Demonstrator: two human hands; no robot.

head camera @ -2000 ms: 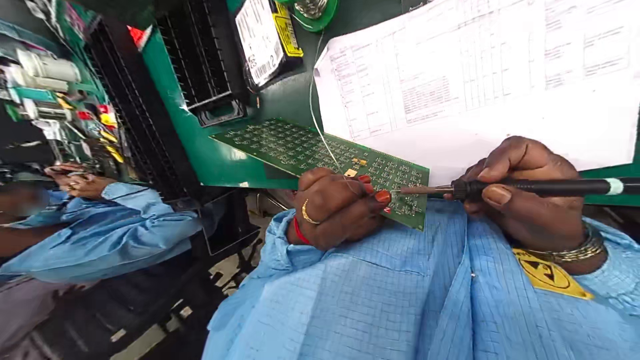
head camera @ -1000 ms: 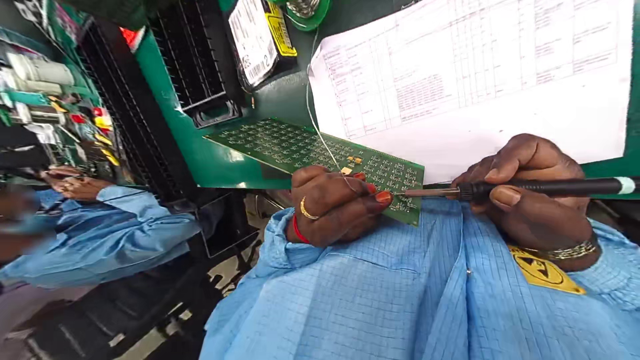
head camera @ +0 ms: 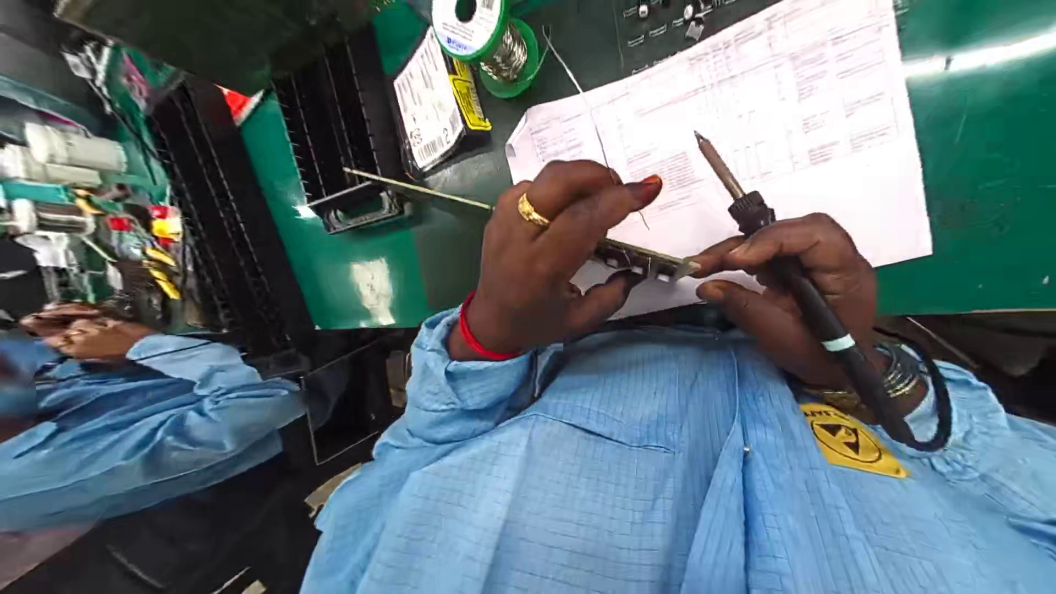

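A green circuit board (head camera: 437, 195) is tilted nearly edge-on, with small parts along its lower side. My left hand (head camera: 553, 247) grips it near the middle, and a thin solder wire (head camera: 587, 101) runs up from these fingers. The right end of the board is pinched between the thumb and finger of my right hand (head camera: 792, 289). That same hand also holds a soldering iron (head camera: 804, 305), its tip pointing up over the printed paper (head camera: 742, 132) and away from the board. The board's face is hidden from view.
A solder spool (head camera: 507, 58) stands at the top beside a labelled black box (head camera: 429, 103). Black slotted racks (head camera: 338, 124) are on the green table (head camera: 982, 165) at the left. Beyond them a co-worker's sleeve (head camera: 206, 396) and hands (head camera: 91, 330) show.
The board has turned from face-up to nearly edge-on. The soldering iron has left it and now points upward, while my right fingers have taken hold of the board's right end.
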